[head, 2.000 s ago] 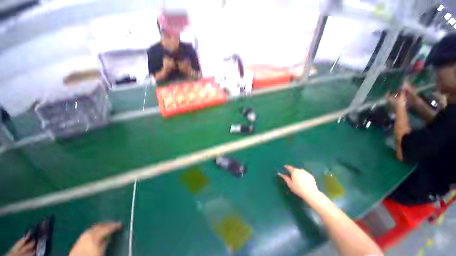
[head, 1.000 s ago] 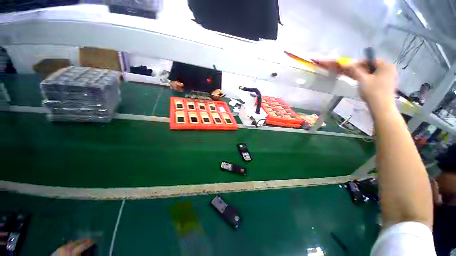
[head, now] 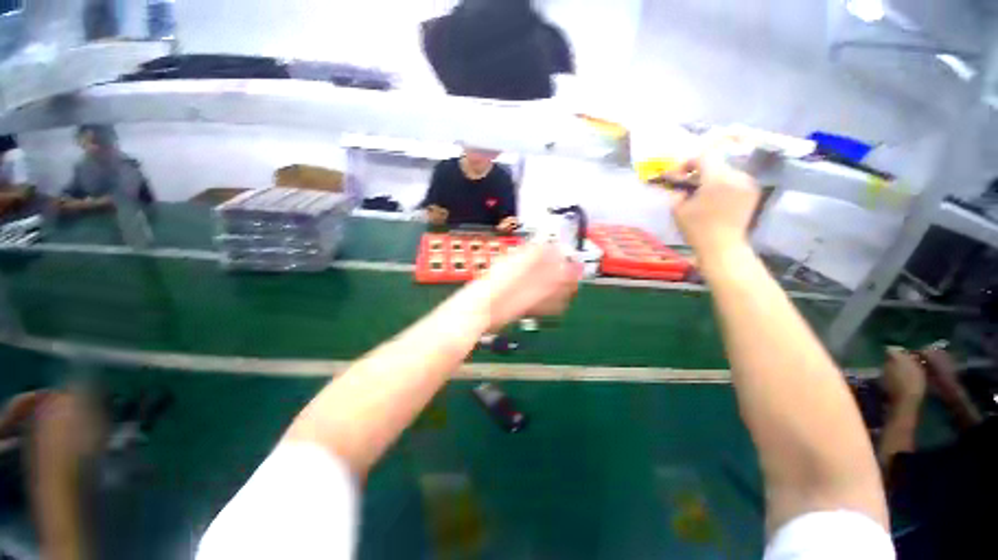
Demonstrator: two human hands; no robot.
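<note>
My right hand [head: 717,208] is raised in front of the shelf rail, with a small dark thing at its fingers. A yellow thing [head: 656,168] is right at its fingertips; whether it is gripped is unclear. My left hand [head: 534,287] is raised over the far half of the bench, blurred, its fingers bunched; whether it holds anything cannot be told. A black phone housing [head: 500,406] lies on the near bench below my left forearm. Another dark phone housing [head: 500,343] lies beyond the divider strip, partly hidden by that forearm.
A pale divider strip [head: 613,374] crosses the green bench. Red-orange trays [head: 443,263] and stacked wrapped plastic trays [head: 282,230] stand on the far side. A person in black sits opposite. Other workers' hands show at both near sides. A white rail [head: 438,114] runs across above the bench.
My left hand has risen from the lower left to the middle. My right hand rose from the bench to the rail and has since shifted left. The view has tilted up and shifted.
</note>
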